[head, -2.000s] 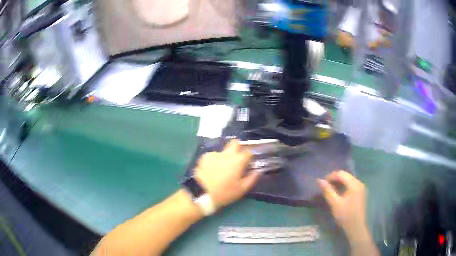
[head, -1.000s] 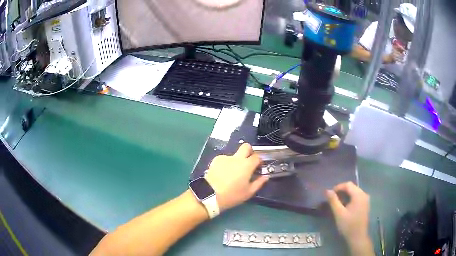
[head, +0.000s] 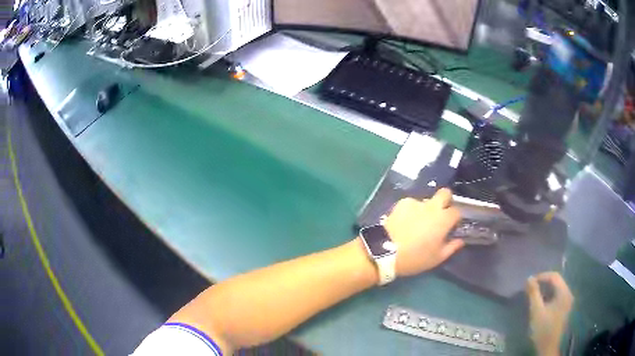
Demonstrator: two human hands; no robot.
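Note:
A silver-grey strip module [head: 480, 232] lies on the microscope's flat black base [head: 515, 268], its left end under my left hand [head: 425, 229]. My left hand rests on the base with its fingers around that end. A plain metal bar [head: 477, 202] lies behind the module. My right hand [head: 551, 306] is over the front right part of the base, thumb and forefinger curled close together; whether something fine is between them cannot be seen. A second strip module [head: 443, 329] with a row of round cells lies on the green mat in front of the base.
The blurred microscope column [head: 539, 139] stands behind the base, with a black fan [head: 491, 154] beside it. A keyboard [head: 390, 87], papers [head: 289, 61] and a monitor [head: 390, 17] are further back. White sheets [head: 602, 212] stand at the right.
The view has turned left, so the bench things appear shifted right. Both hands keep about the same places over the base, and the front module still lies on the mat.

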